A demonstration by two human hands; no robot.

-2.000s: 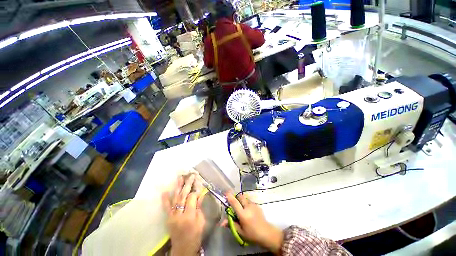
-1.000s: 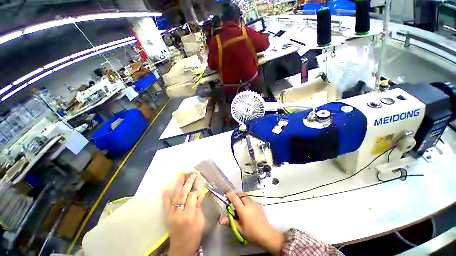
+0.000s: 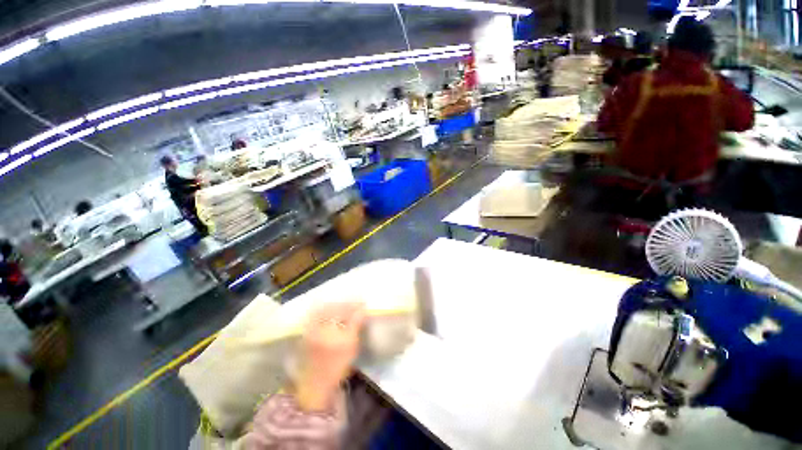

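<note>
A stiff beige fabric piece (image 3: 251, 356) with yellow edging hangs curled over the left end of the white table, partly beyond its edge. My left hand (image 3: 330, 347), blurred, is on the near side of the fabric and grips it; its fingertips are not clearly seen. A darker grey-beige strip (image 3: 425, 301) stands at the fabric's right end. My right hand is not in view, and no scissors show. The sewing machine's needle area (image 3: 651, 409) is at the lower right, apart from the fabric.
The white table (image 3: 519, 299) spans the lower middle. A round white fan (image 3: 695, 249) stands by the blue-covered machine arm (image 3: 756, 343). A side table with a beige piece (image 3: 514, 199) is beyond. A person in red (image 3: 673, 114) works behind. A blue bin (image 3: 394, 185) stands across the yellow-lined aisle.
The view has swung left. The fabric is lifted and moved to the table's left end, with my left hand on it. My right hand and the scissors have left the picture.
</note>
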